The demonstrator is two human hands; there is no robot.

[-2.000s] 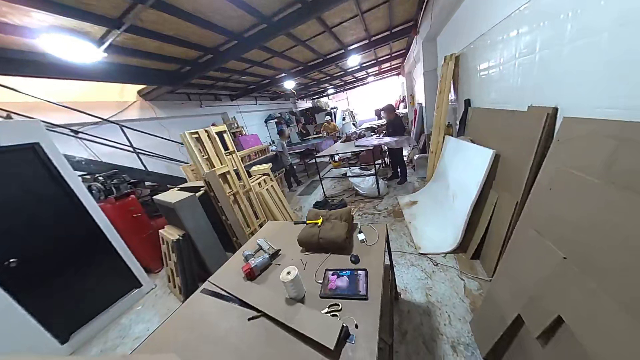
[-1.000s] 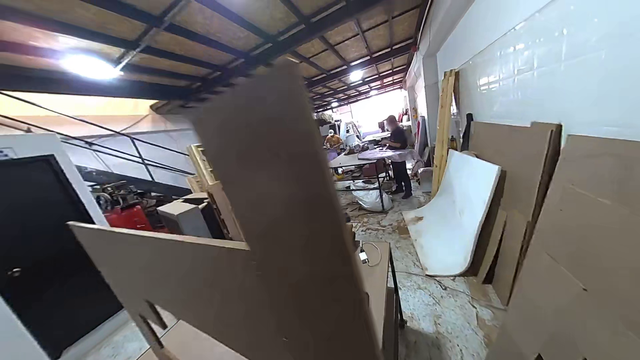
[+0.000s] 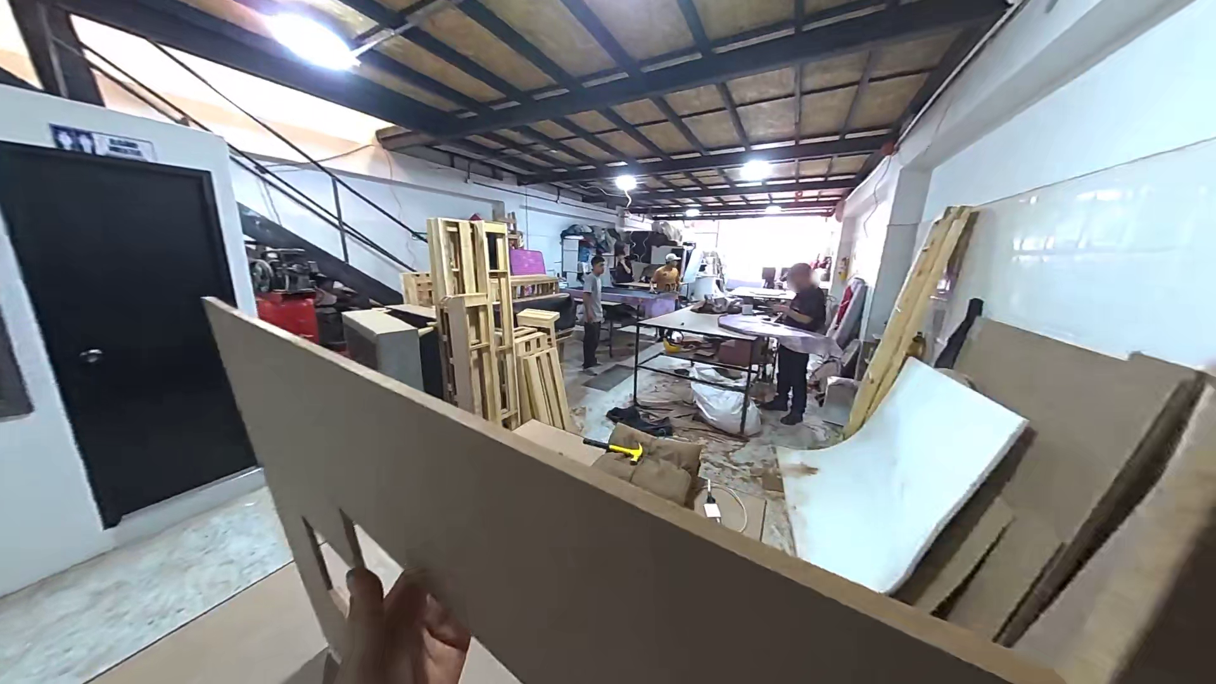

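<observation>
A large flat brown board (image 3: pixel 570 532), apparently fiberboard, slants across the foreground, its long edge running from the left down to the lower right. My left hand (image 3: pixel 408 622) grips its lower left part, beside narrow notches cut in the board. My right hand is out of view. Just past the board's upper edge, a hammer with a yellow head (image 3: pixel 627 451) lies on a brown cushion-like bundle (image 3: pixel 655 467) on the worktable. A white plug with a cable (image 3: pixel 712 505) lies to the right of the bundle. The board hides much of the worktable.
Wooden frames (image 3: pixel 475 323) stand beyond the board, near a grey block (image 3: pixel 380 347). A black door (image 3: pixel 123 332) is at left. A curved white sheet (image 3: pixel 883 484) and brown panels (image 3: pixel 1064 408) lean at right. One person (image 3: pixel 803 332) stands at a farther table (image 3: pixel 693 326); others are behind.
Two seconds ago a tablet, scissors and a spool showed on the worktable; the board now covers that area. Since one second ago, the board has swung down from its raised position, and my left hand has appeared.
</observation>
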